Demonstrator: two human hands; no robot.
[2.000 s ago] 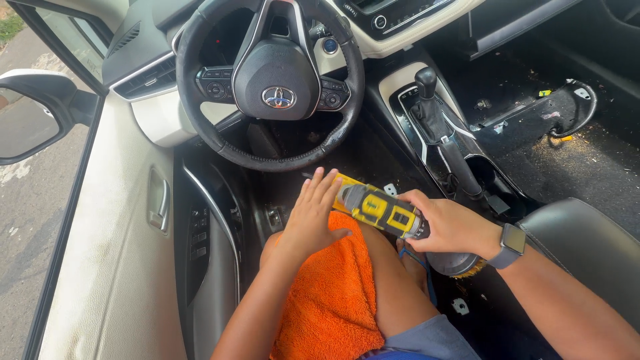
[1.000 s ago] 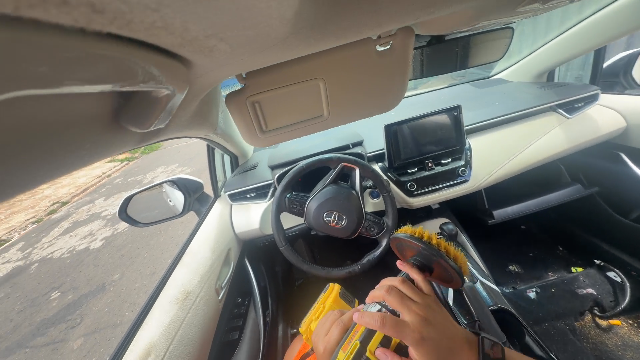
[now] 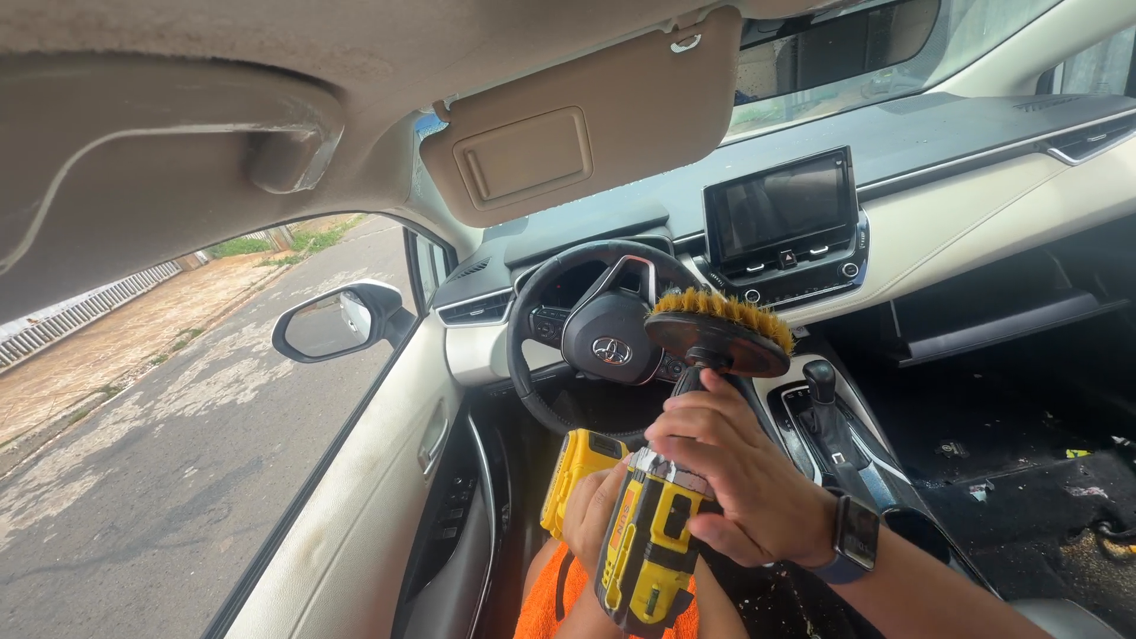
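Observation:
My left hand (image 3: 593, 515) is wrapped round the handle of a yellow and black cordless drill (image 3: 646, 541), partly hidden behind the drill body, with the yellow battery pack (image 3: 577, 470) beside it. The fingers of my right hand (image 3: 741, 470) close around the front of the drill, near the chuck. From the chuck rises a round brush attachment (image 3: 719, 335), its black disc tilted and its yellow bristles facing up. An orange cloth (image 3: 546, 595) lies on my lap beneath the drill.
Behind the brush stands the steering wheel (image 3: 612, 337). A sun visor (image 3: 586, 124) hangs folded down above, under the headliner (image 3: 390, 53). The gear lever (image 3: 820, 382) and a centre screen (image 3: 779, 213) are to the right, the door panel (image 3: 382, 497) to the left. Debris lies on the dark floor.
The view has tilted up from my lap to the visor and headliner. The drill, earlier lying across my lap, is now upright, with the brush raised. My left hand has come onto its handle.

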